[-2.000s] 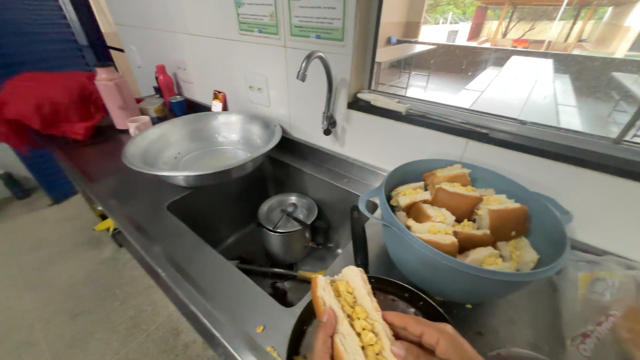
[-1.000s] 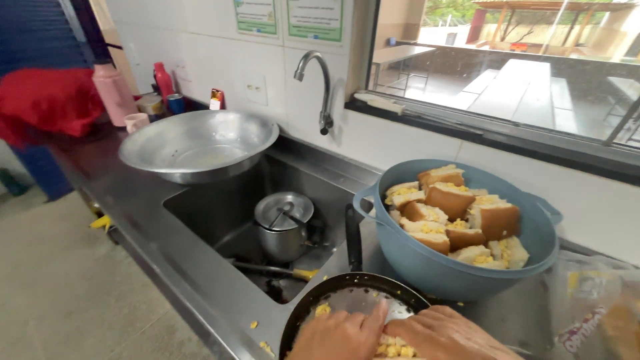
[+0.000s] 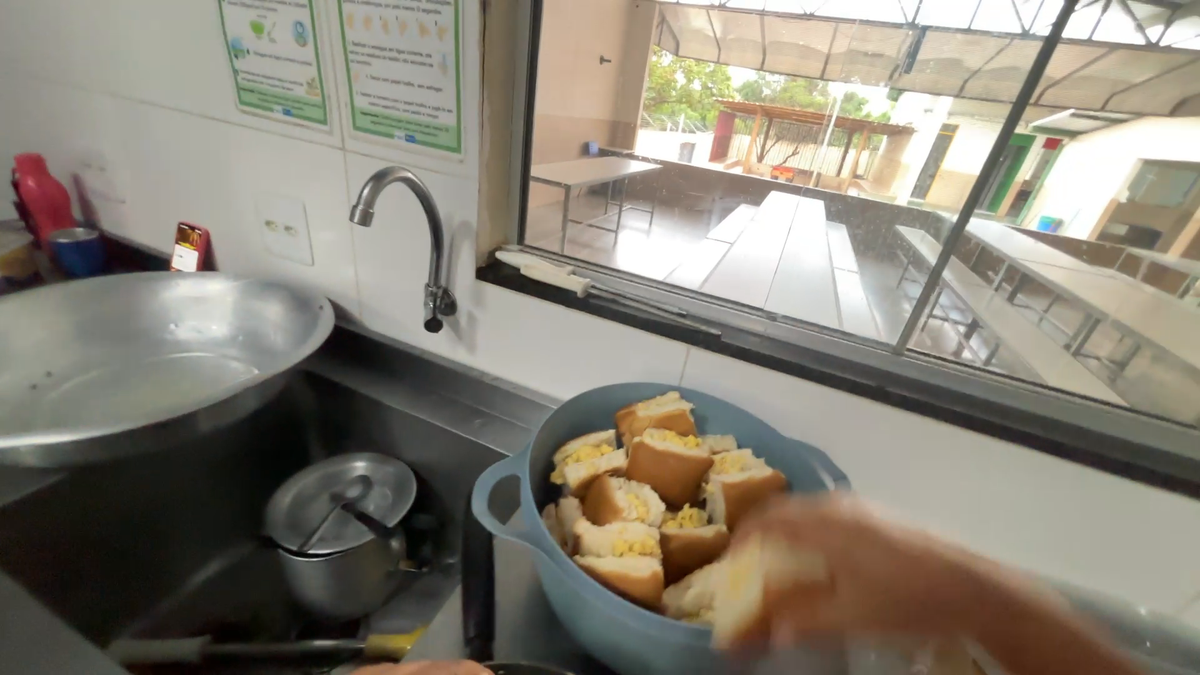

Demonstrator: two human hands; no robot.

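My right hand (image 3: 872, 572), blurred by motion, holds a piece of filled bread roll (image 3: 764, 586) at the right front rim of a blue two-handled pot (image 3: 591, 600). Inside the pot sit several bread roll pieces (image 3: 667, 466) with yellow scrambled-egg-like filling. Only a small part of my left hand (image 3: 422, 667) shows at the bottom edge, beside the rim of the frying pan (image 3: 525, 669); what it holds is hidden. The pan's black handle (image 3: 477, 581) points up, left of the pot.
A wide aluminium basin (image 3: 159, 375) rests over the sink's left side. In the sink (image 3: 225, 506) are a lidded metal pot (image 3: 342, 562) with spoons and a yellow-tipped handle (image 3: 394, 643). A faucet (image 3: 436, 244) rises behind. A white-handled knife (image 3: 544, 270) lies on the window ledge.
My right hand has moved from over the frying pan to the blue pot, now with a filled bread piece. My left hand is mostly out of frame. The view has shifted up and right.
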